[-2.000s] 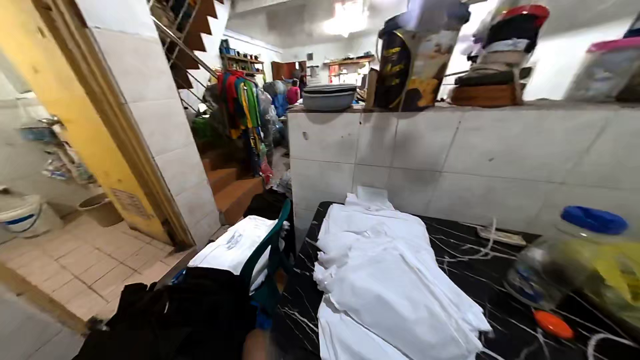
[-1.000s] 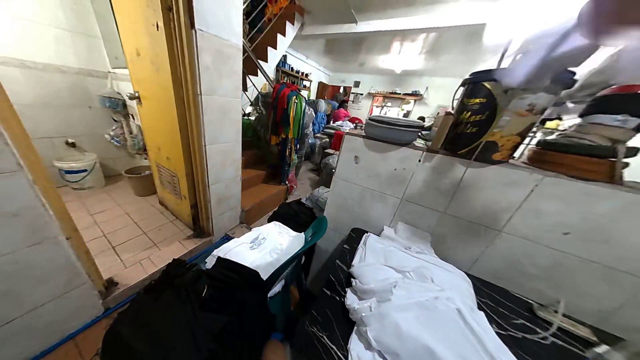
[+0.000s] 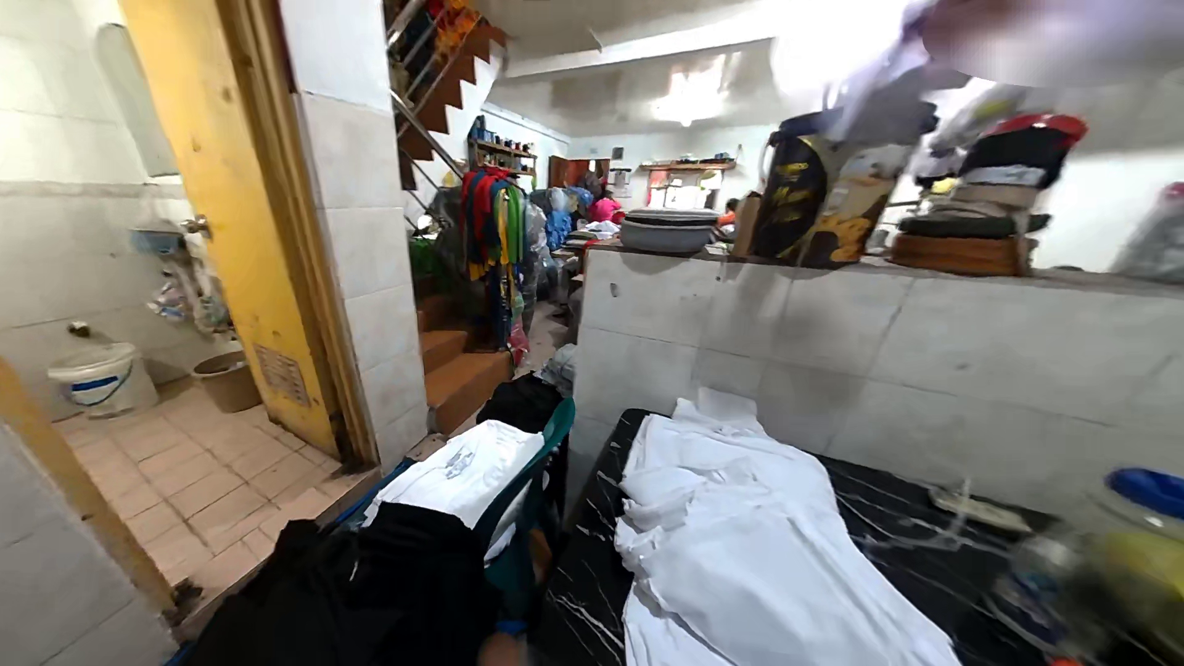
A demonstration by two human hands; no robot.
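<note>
Strongly blurred, what looks like my right hand (image 3: 1008, 42) is raised at the top right, close to the camera. A whitish, blurred, cloth-like thing (image 3: 883, 88) hangs beside it; its fingers and grip cannot be made out. Below, a pile of white garments (image 3: 749, 546) lies on a black, marble-patterned table (image 3: 592, 573). To its left, a folded white garment with a small print (image 3: 462, 467) and black cloth (image 3: 370, 592) lie on and about a green plastic chair (image 3: 546, 444). A small patch of skin shows at the bottom edge; I cannot tell which body part it is. My left hand is not seen.
A tiled half wall (image 3: 740, 324) stands behind the table, bearing a grey basin (image 3: 668, 231), a black and yellow container (image 3: 795, 190) and a stack of folded cloths (image 3: 980, 213). A clear jar with a blue lid (image 3: 1147, 486) stands right. A yellow door (image 3: 231, 185) is open at left.
A blurred hand and whitish thing, unseen two seconds ago, show at the top right in the last two frames. The white pile looks the same. The view has swung left, then partly back.
</note>
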